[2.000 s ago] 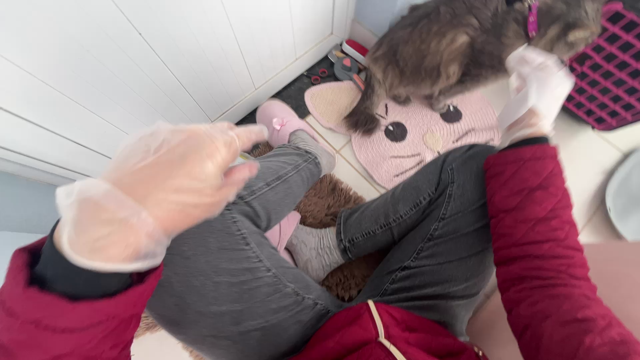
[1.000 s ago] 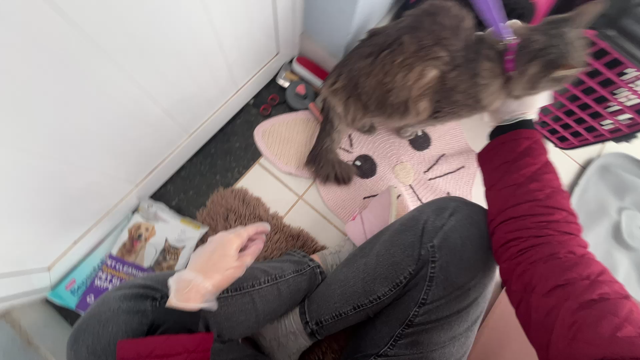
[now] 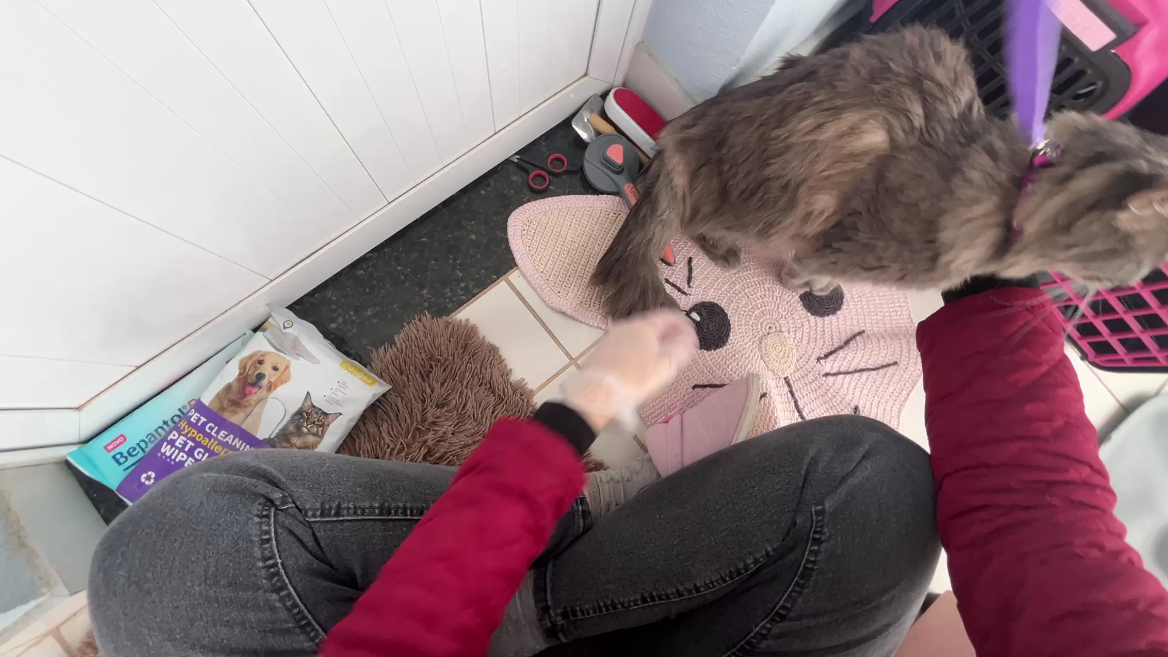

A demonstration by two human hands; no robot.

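A long-haired grey-brown cat (image 3: 821, 164) stands on a pink crocheted cat-face rug (image 3: 776, 328), facing right. It wears a purple collar (image 3: 1029, 187), from which a purple strap (image 3: 1033, 73) runs upward. My left hand (image 3: 634, 360), in a thin translucent glove, hangs blurred over the rug's edge near the cat's tail; whether its fingers are closed is unclear, and no held object shows. My right arm reaches to the cat's chest below the collar, with the hand itself hidden behind the cat. A pink slipper (image 3: 707, 429) lies near my left hand.
Along the white panelled wall (image 3: 301, 109) lie scissors (image 3: 547, 172), a grey pet brush (image 3: 611, 164), a red-and-white brush (image 3: 636, 119) and a pack of pet wipes (image 3: 292, 392). A brown shaggy mat (image 3: 438, 392) is by my legs. A pink-and-black pet carrier (image 3: 1127, 319) stands at right.
My left hand has moved from beside the wipes pack to over the rug's edge, near the cat's tail. My right hand, visible by the cat's neck before, is now hidden behind the cat.
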